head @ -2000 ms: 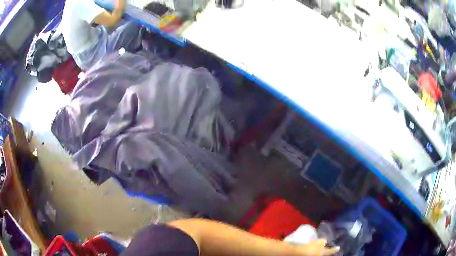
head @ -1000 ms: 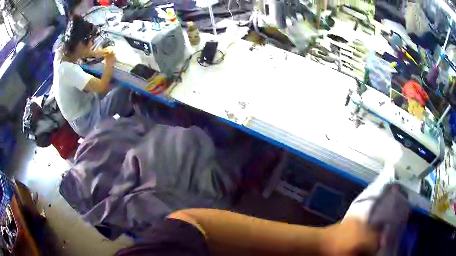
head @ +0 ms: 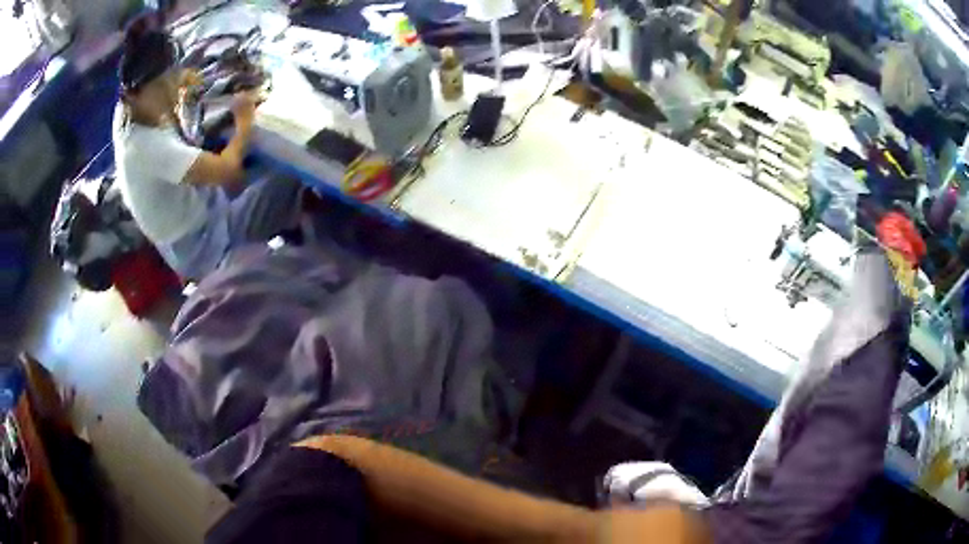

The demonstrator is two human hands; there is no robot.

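Observation:
A grey-purple garment piece is raised at the right, in front of the sewing machine, and hides much of it. My left hand is blurred and partly cut off by the bottom edge; it meets the lower end of this cloth and appears to grip it. A crumpled white cloth shows just above the hand. A large heap of the same grey cloth lies low beside the table, beyond my left forearm. My right hand is not in view.
The long white table has a blue front edge. A person sits at the far left by another machine. A bottle and a black object stand or lie behind. Cloth and thread clutter the back right.
The grey piece has risen from low by the basket to above the table edge at the right. My left hand moved up, then back left and down. The camera view has shifted.

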